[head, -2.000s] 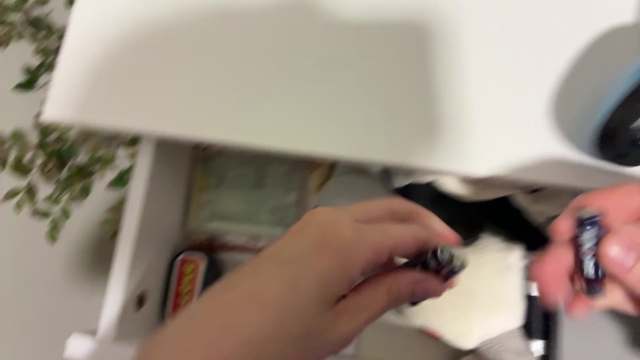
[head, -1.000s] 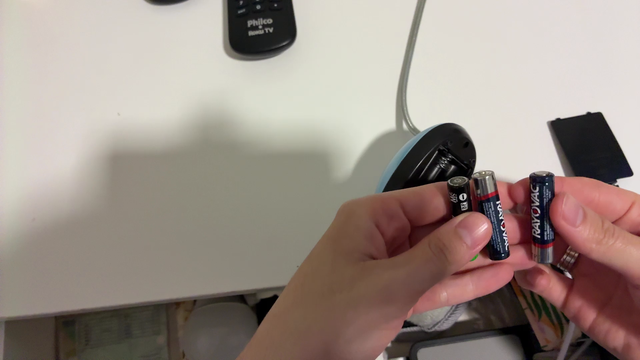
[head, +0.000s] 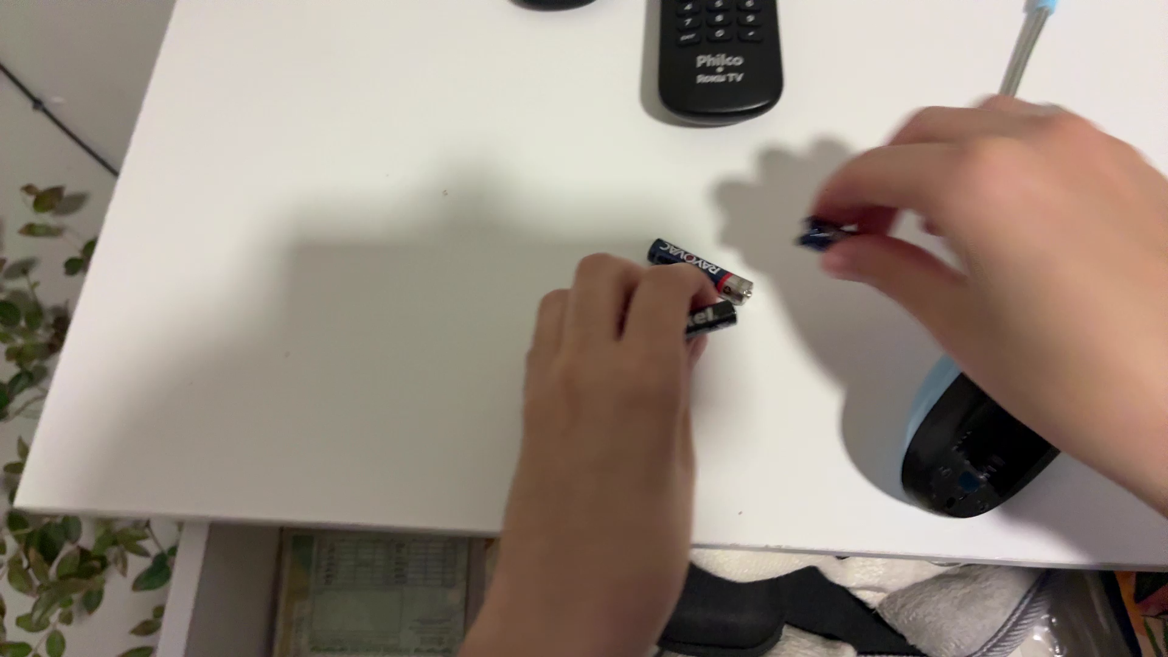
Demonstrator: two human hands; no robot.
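Observation:
Over the white table top, my left hand (head: 620, 356) grips a black battery (head: 712, 318) between thumb and fingers. A blue Rayovac battery (head: 701, 271) lies just beyond those fingertips, partly hidden by them; whether they touch it I cannot tell. My right hand (head: 985, 210), raised at the right, pinches a dark blue battery (head: 823, 234) by one end. Below the right wrist lies a black and light blue device (head: 969, 447), underside up, partly covered by the forearm.
A black Philco TV remote (head: 720, 64) lies at the far side of the white table (head: 365, 411). A grey cord (head: 1024, 50) runs at the upper right. Beneath the near edge, an open drawer (head: 228, 584) holds papers, cloths and a black item. A leafy plant (head: 36, 319) hangs at the left.
A second ago both hands held the batteries close together; now they are apart, and one Rayovac battery lies on the table. The view has shifted.

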